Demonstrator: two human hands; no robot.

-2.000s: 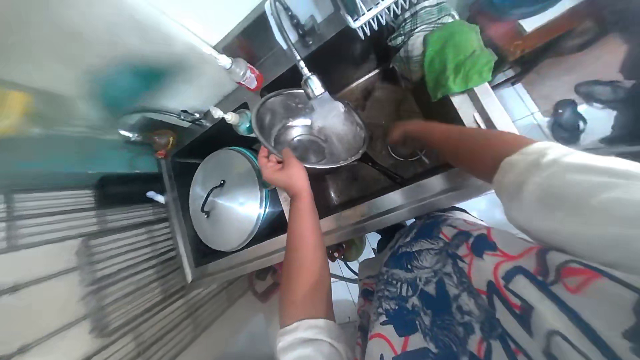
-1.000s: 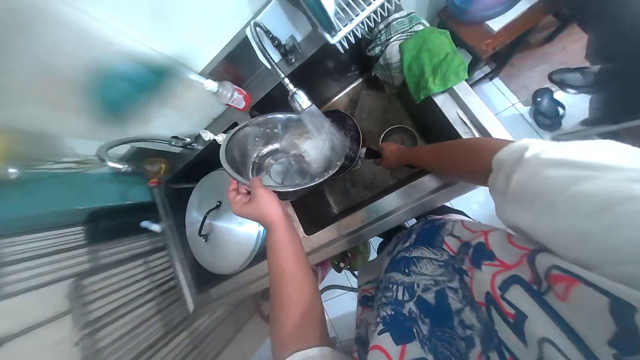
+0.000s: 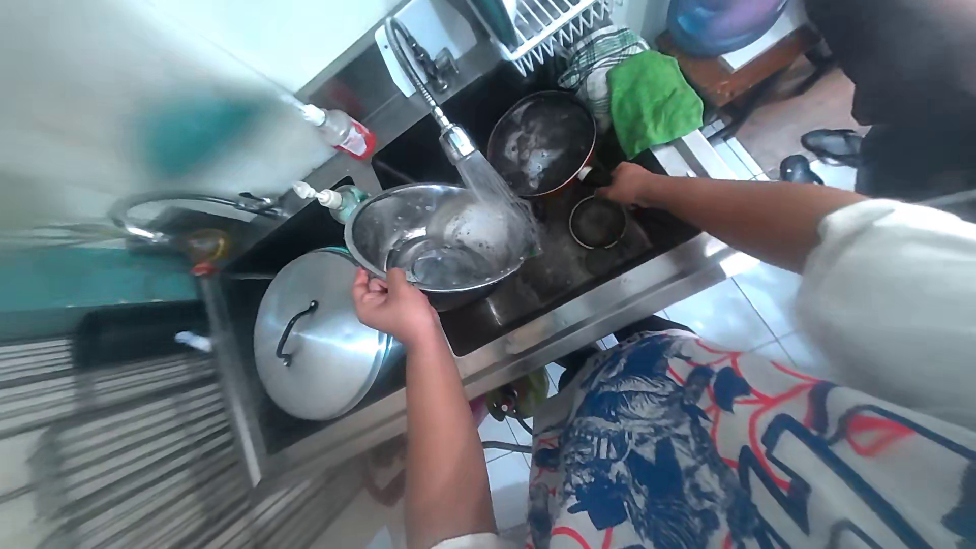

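My left hand (image 3: 396,305) grips the near rim of a steel mixing bowl (image 3: 374,229), which is tilted and holds some water. Water sprays from the faucet head (image 3: 457,143) onto the bowl's right side. My right hand (image 3: 631,185) is closed around the dark handle of a frying pan (image 3: 543,141), which rests wet at the back of the sink, right of the faucet. Below that hand a small round dish or strainer (image 3: 598,223) lies on the sink bottom. What the bowl rests on is hidden.
A large lidded pot (image 3: 320,335) stands at the left. Behind are a soap dispenser (image 3: 347,202) and a bottle with a red label (image 3: 351,136). A green cloth (image 3: 656,99) hangs near the white dish rack (image 3: 553,27). A person (image 3: 907,91) stands at the right.
My right hand has taken hold of the frying pan's handle. The pan, partly under the bowl one second ago, has moved out toward the back right. My left hand stays on the bowl's rim.
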